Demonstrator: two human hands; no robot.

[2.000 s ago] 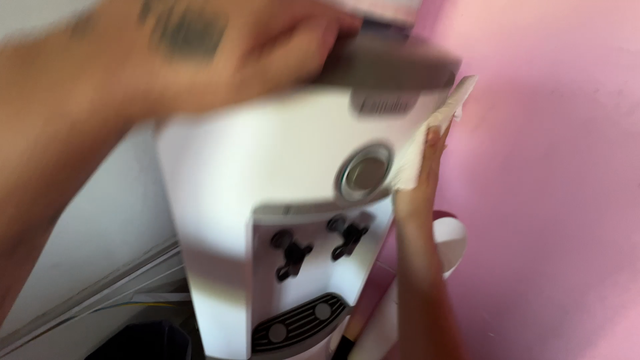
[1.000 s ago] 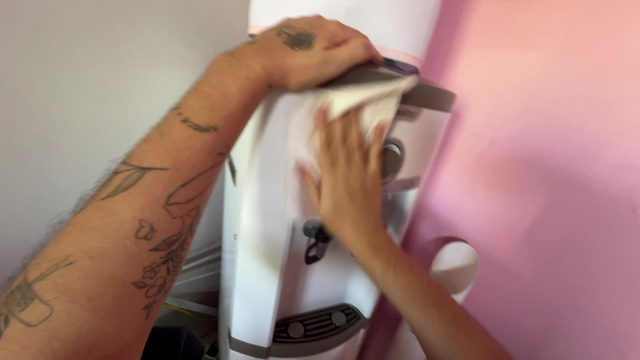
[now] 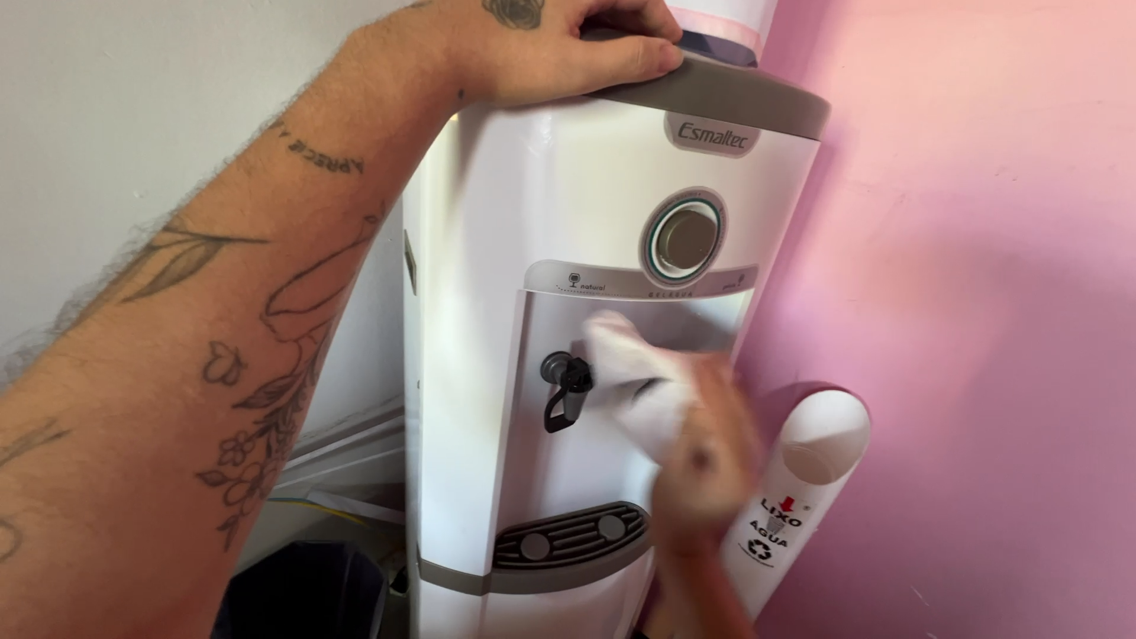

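A white Esmaltec water dispenser (image 3: 470,355) with a grey top rim fills the middle. My left hand (image 3: 568,53) rests on its top, beside the base of the covered bottle (image 3: 723,18), fingers partly bent and gripping nothing that shows. My right hand (image 3: 710,453), blurred, holds a white cloth (image 3: 643,382) inside the tap recess, right of the black tap (image 3: 568,382). The cloth and hand hide the second tap. Above the recess is a round grey knob (image 3: 689,238); below it lies the slotted drip tray (image 3: 577,537).
A white tube-shaped cup disposal holder (image 3: 799,479) leans at the right by the pink wall (image 3: 976,311). A dark bin (image 3: 302,590) stands at the lower left, near cables (image 3: 328,508) and a pale wall (image 3: 177,89).
My right hand and the cloth have moved from the dispenser's right edge across its upper front, then down into the tap recess. My left hand stays on the top.
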